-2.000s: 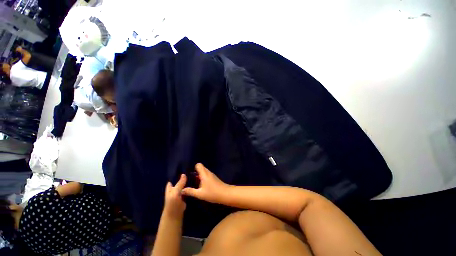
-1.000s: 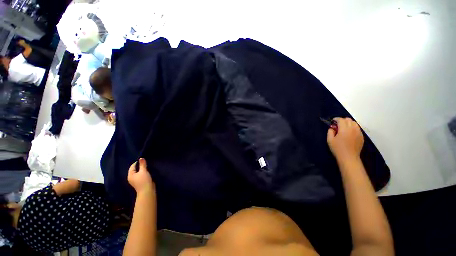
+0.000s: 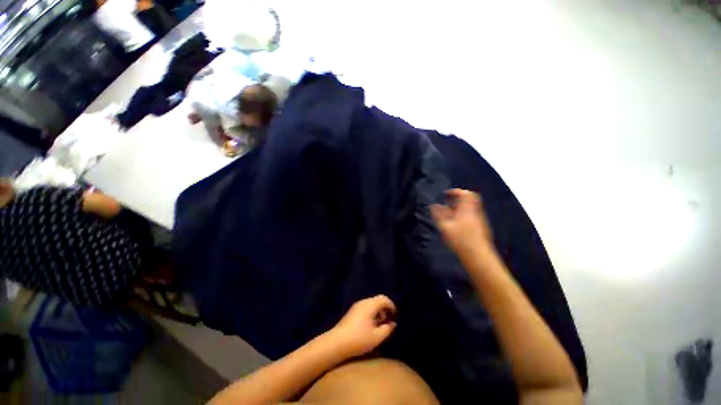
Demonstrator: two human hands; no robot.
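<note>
The dark navy suit jacket (image 3: 308, 206) lies spread over the table. Its shinier lining (image 3: 427, 229) shows as a strip right of the middle, with a tiny white tab on it. My right hand (image 3: 462, 221) is over the upper lining, its fingers curled. Only a dark bit shows between its fingertips; the thread snips seen there earlier are mostly hidden. My left hand (image 3: 368, 324) is curled over the lower middle of the jacket, close to my body. Its fingertips are blurred, and I cannot tell whether it pinches cloth or thread.
A baby (image 3: 257, 103) is on the tabletop against the jacket's upper left edge, beside a white round plush thing (image 3: 245, 28). A person in a white-dotted black top (image 3: 67, 245) sits at the left. A blue plastic basket (image 3: 83, 348) is below. The white table (image 3: 632, 158) extends right.
The view has turned, showing the basket. My left hand has left the jacket's left part and come to the lower middle. My right hand has moved from the right panel inward over the lining.
</note>
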